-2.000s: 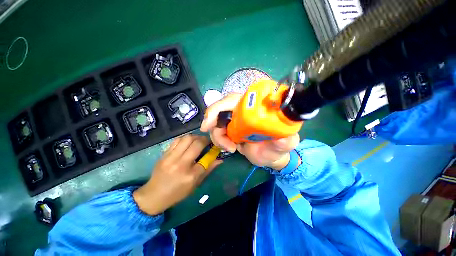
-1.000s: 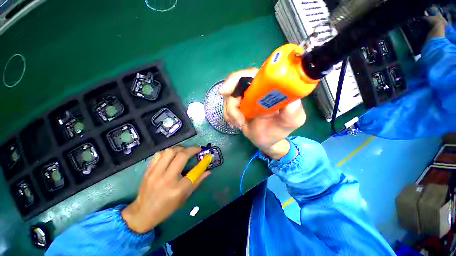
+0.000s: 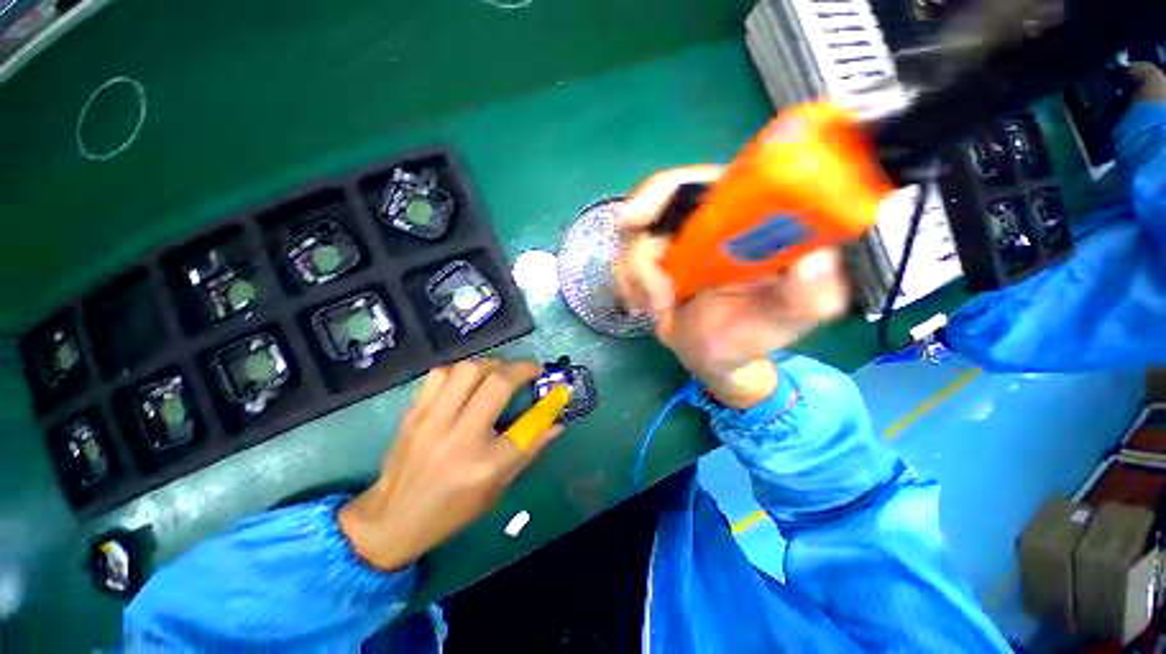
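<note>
A small black square housing (image 3: 582, 391) lies on the green mat in front of me. My left hand (image 3: 463, 441) holds it at its left side, with the yellow finger cot (image 3: 542, 417) pressing on it. My right hand (image 3: 742, 300) grips the orange electric screwdriver (image 3: 780, 192), which is blurred and raised to the right of the housing. The screwdriver's tip is hidden. The round screw dish (image 3: 591, 271) with grainy silver content is partly covered by my right fingers.
A black tray (image 3: 288, 419) with housings in its pockets lies left; one upper pocket is empty. A round white piece (image 3: 535, 275) and white fleck (image 3: 517, 524) lie nearby. Another housing (image 3: 116, 563) is lower left. White slotted trays (image 3: 914, 249) and a person's blue sleeve (image 3: 1055, 307) are right.
Since two seconds ago, my right hand and the screwdriver have moved up and right, away from the housing, uncovering it and more of the dish. My left hand stays on the housing.
</note>
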